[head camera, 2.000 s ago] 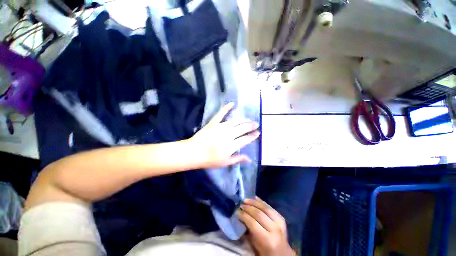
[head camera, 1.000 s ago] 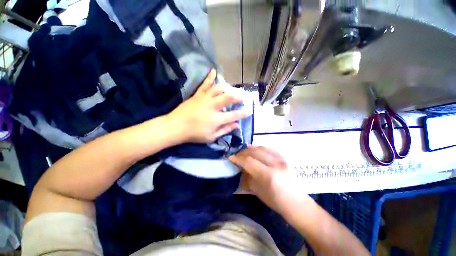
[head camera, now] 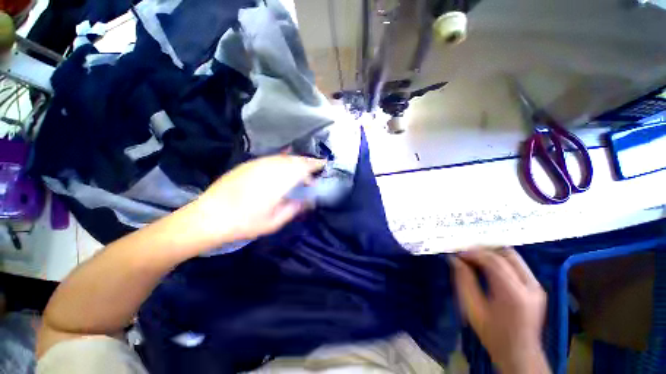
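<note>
The navy garment lies over the table's front edge and my lap, with a pointed part reaching up to the needle area. Its pale grey fabric side is bunched left of the needle. My left hand is on the cloth just left of and below the needle, with grey fabric at its fingertips; it is blurred. My right hand is at the table's front edge, right of my lap, with its fingertips at the right edge of the navy cloth. Its hold is blurred.
Red-handled scissors lie right of the needle, beside a blue-edged phone-like object. The white machine head spans the upper right. A blue crate stands below right. A purple device is at the left.
My right hand has moved right and down, away from my left hand. Navy cloth is now spread between them. My left hand has moved slightly down and left.
</note>
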